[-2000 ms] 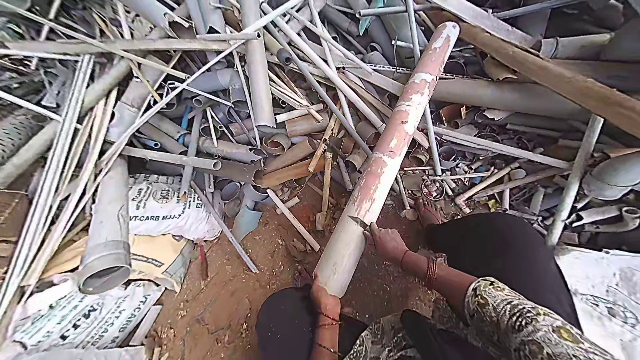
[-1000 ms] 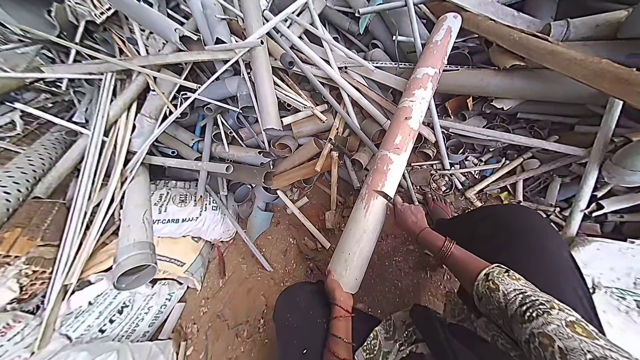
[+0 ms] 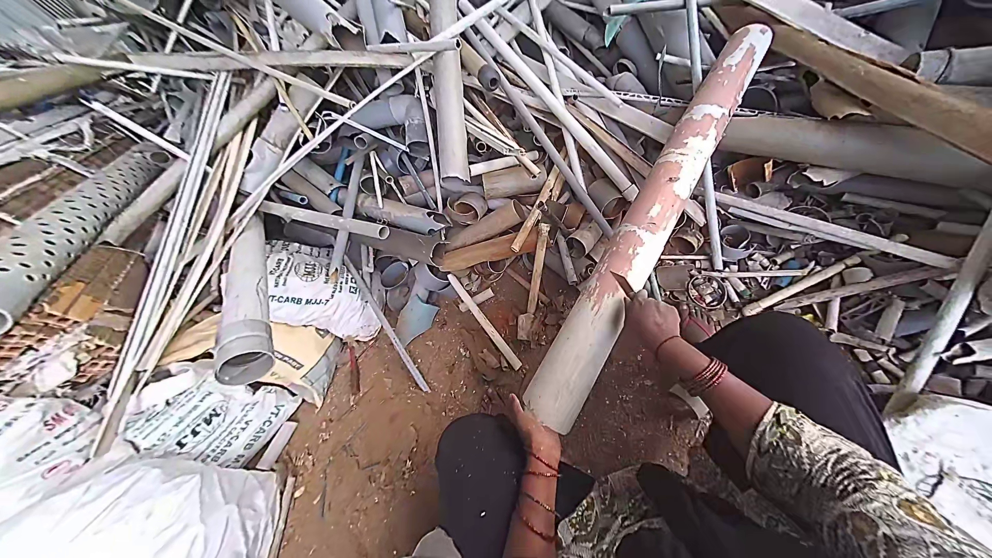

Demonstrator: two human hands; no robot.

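Note:
A long plastic pipe slants from my knee up to the far right. Flaking reddish paint covers its upper part; the lower part is bare grey. At the pipe's near end, my left hand rests against the rim, its fingers partly hidden. My right hand is closed around a small blade, whose tip touches the pipe's side near the lower edge of the paint. The handle is hidden in the fist.
Beyond the pipe lies a heap of plastic pipes, fittings and thin strips. Printed sacks and a socketed grey pipe lie at the left, with a perforated pipe farther left. Brown soil shows before my knees.
The bare grey pipe stays slanted between my hands. My right hand with the blade remains near the paint's lower edge. The view has shifted slightly.

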